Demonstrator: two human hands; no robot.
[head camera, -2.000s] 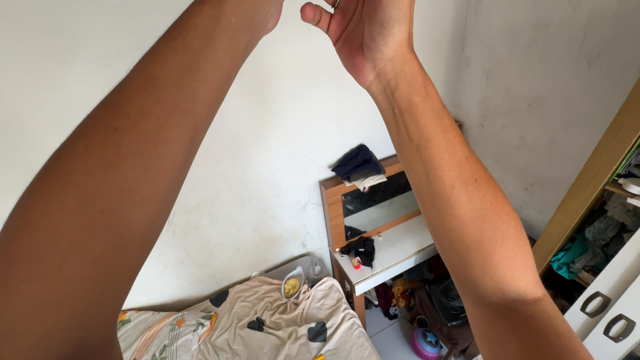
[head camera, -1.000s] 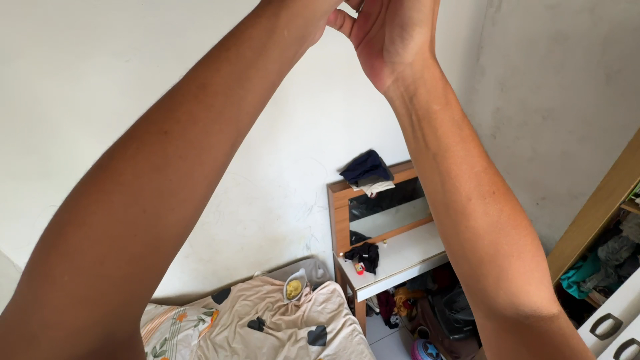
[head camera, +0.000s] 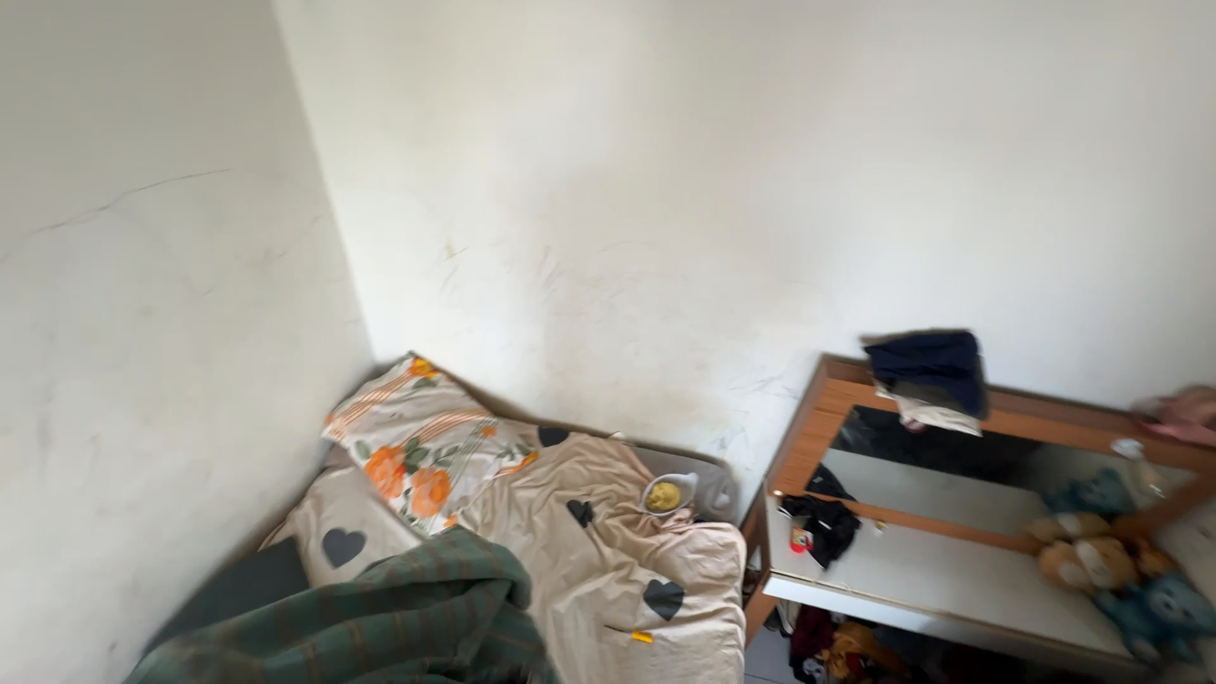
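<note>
Neither my left hand nor my right hand shows in the head view. A green checked cloth (head camera: 380, 617) is bunched up at the lower left, over part of a bed. The bed's beige sheet (head camera: 608, 560) has dark hearts and lies wrinkled. A floral pillow (head camera: 427, 456) rests in the corner against the walls. Near the bed's far edge is a white bowl (head camera: 669, 494) with something yellow in it. A small yellow object (head camera: 641, 637) lies on the sheet.
To the right stands a wooden dresser (head camera: 817, 399) with a mirror. Dark folded clothing (head camera: 929, 375) hangs over its top. A black cloth (head camera: 823, 528) and stuffed toys (head camera: 1088, 565) sit on its white surface. More items (head camera: 855, 655) are piled underneath.
Both my arms, raised in the earlier frames, have left the view. The view has swung left, bringing in the floral pillow and the green checked cloth.
</note>
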